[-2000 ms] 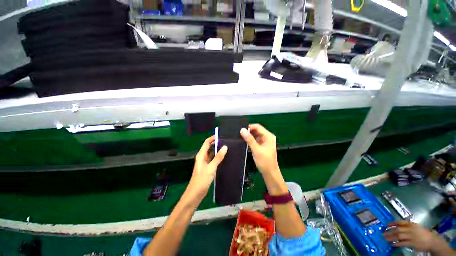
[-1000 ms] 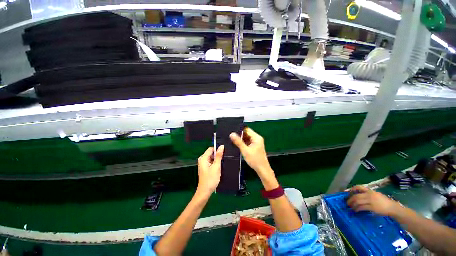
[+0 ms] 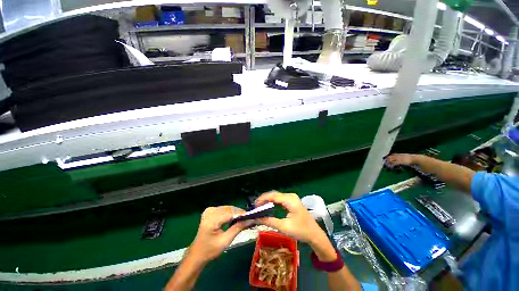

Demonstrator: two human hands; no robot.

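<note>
My left hand point(image 3: 215, 230) and my right hand point(image 3: 289, 218) are close together above the red parts bin point(image 3: 256, 273). Both hold a release liner point(image 3: 257, 212) between them, seen nearly edge-on with a white face and a dark side. Whether pads remain on it is hard to tell. Two black adhesive sheets point(image 3: 200, 141) hang side by side from the shelf edge. The bin holds tan curled scrap pieces point(image 3: 275, 267).
A phone assembly point(image 3: 153, 227) lies on the green belt behind the white rail point(image 3: 97, 277). The blue tray point(image 3: 398, 227) with clear plastic wrap is at the right, beside another worker's arm point(image 3: 447, 169). A slanted white post point(image 3: 396, 108) stands at the right.
A second black sheet now hangs at the shelf edge. My hands came down towards the bin with the liner tilted. The other worker's hand left the blue tray for the belt.
</note>
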